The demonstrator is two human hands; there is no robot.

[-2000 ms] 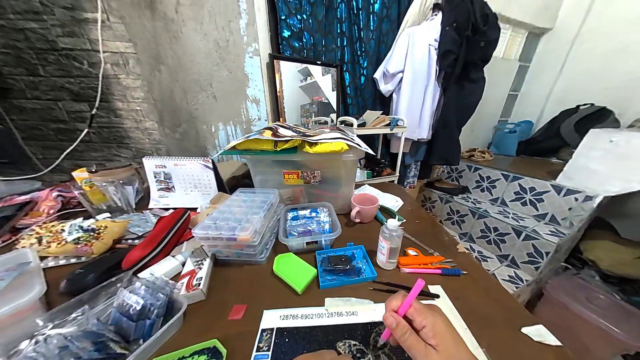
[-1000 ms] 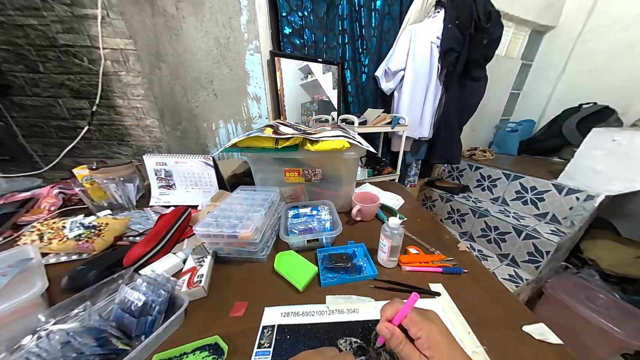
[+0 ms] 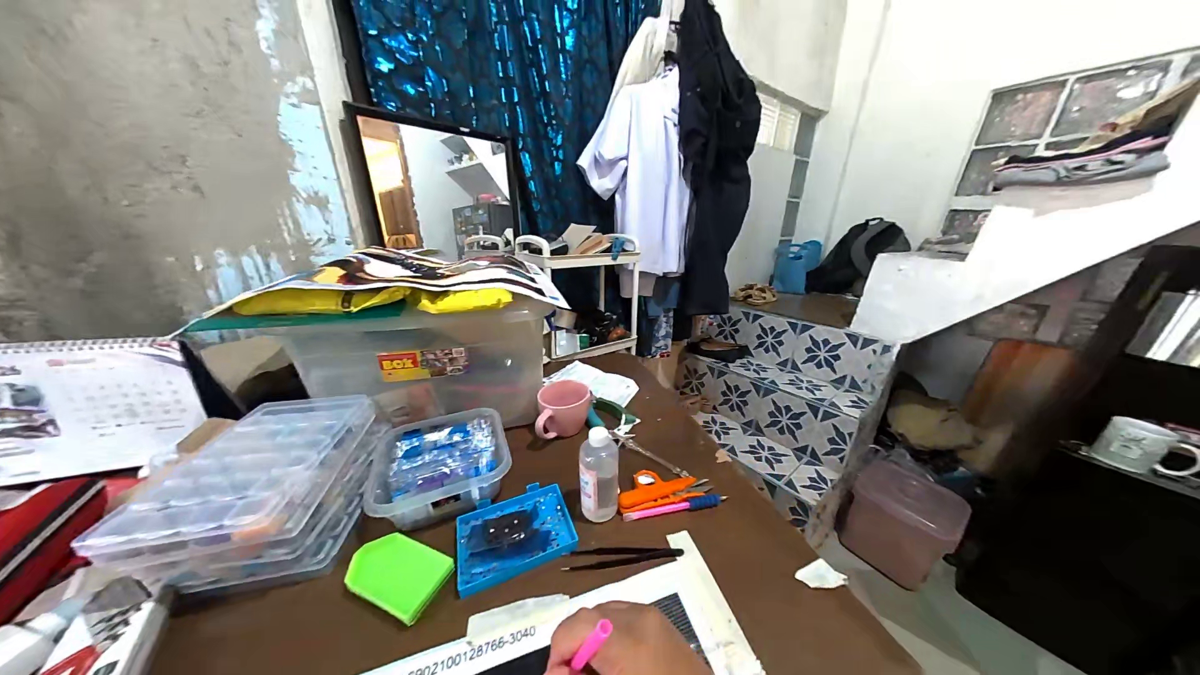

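At the bottom of the head view, my right hand (image 3: 626, 641) holds a pink pen-shaped tool (image 3: 592, 645) over a printed sheet (image 3: 647, 592) with a white border and dark picture area. My left hand is out of view. Just above the sheet lie black tweezers (image 3: 623, 559). A blue tray (image 3: 517, 539) with small dark pieces sits left of them, and a bright green tray (image 3: 398, 577) is further left. Beyond the tweezers stand a clear bottle (image 3: 599, 475), orange-handled scissors (image 3: 659, 491) and a pink pen with a blue grip (image 3: 673, 507).
Stacked clear compartment boxes (image 3: 234, 487) and an open plastic container (image 3: 438, 469) of blue packets occupy the table's left side. Behind are a pink mug (image 3: 563, 409) and a large plastic bin (image 3: 431, 356). A paper scrap (image 3: 821, 574) lies near the right edge; tiled steps (image 3: 797, 403) stand beyond.
The view has swung to the right. My left hand, partly visible at the bottom edge earlier, is now out of view. The pink tool remains in my right hand.
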